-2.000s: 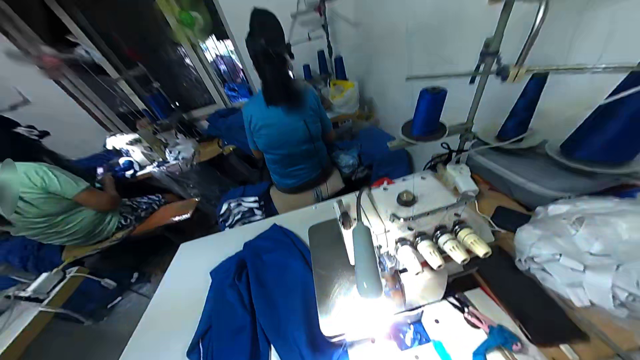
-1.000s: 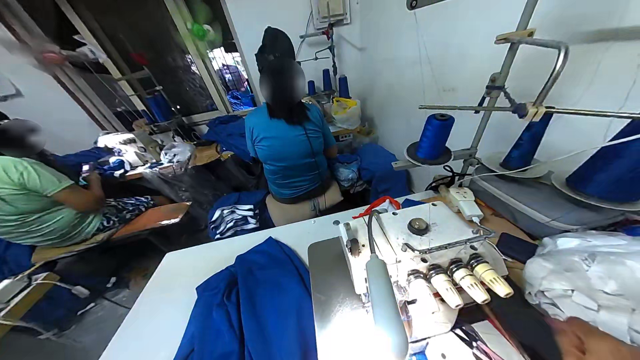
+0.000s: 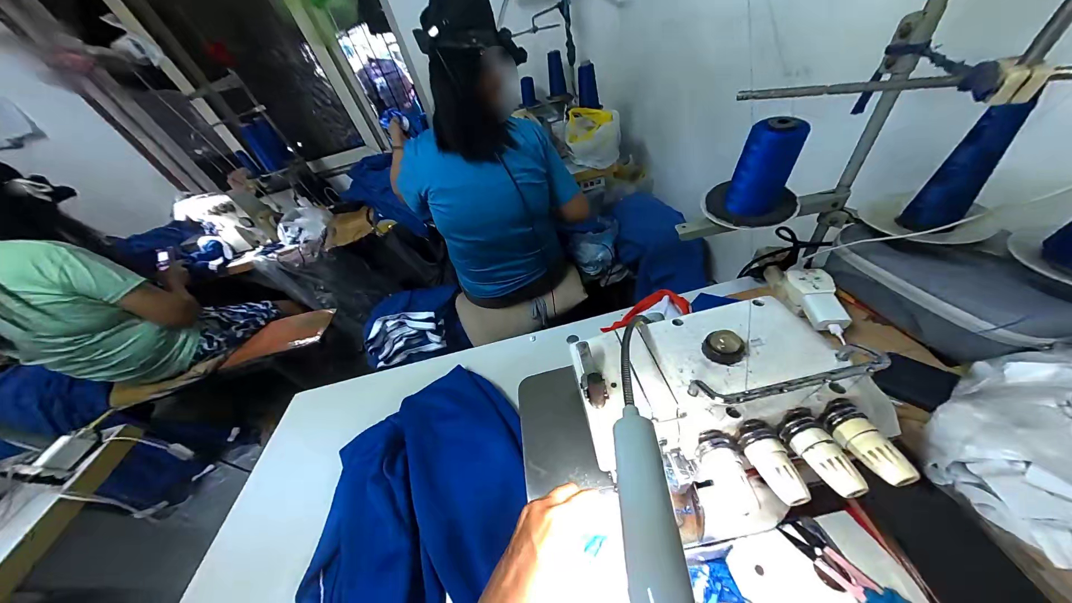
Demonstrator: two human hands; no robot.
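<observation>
My left hand reaches in at the bottom centre, at the front of the overlock sewing machine and beside its metal plate. Glare from the grey gooseneck lamp washes out its fingers, so whether they hold anything cannot be told. Just left of the hand, blue fabric lies folded on the white tabletop. Pink-handled scissors or snips lie right of the lamp. My right hand is not in view.
Blue thread cones stand on a rack at the right. White cloth pieces are heaped at the right edge. A person in a blue shirt sits beyond the table; another in green sits at the left.
A hand seen at the lower right one second ago is out of view. My left hand has come into view beside the lamp. The person in blue now has an arm raised toward the window.
</observation>
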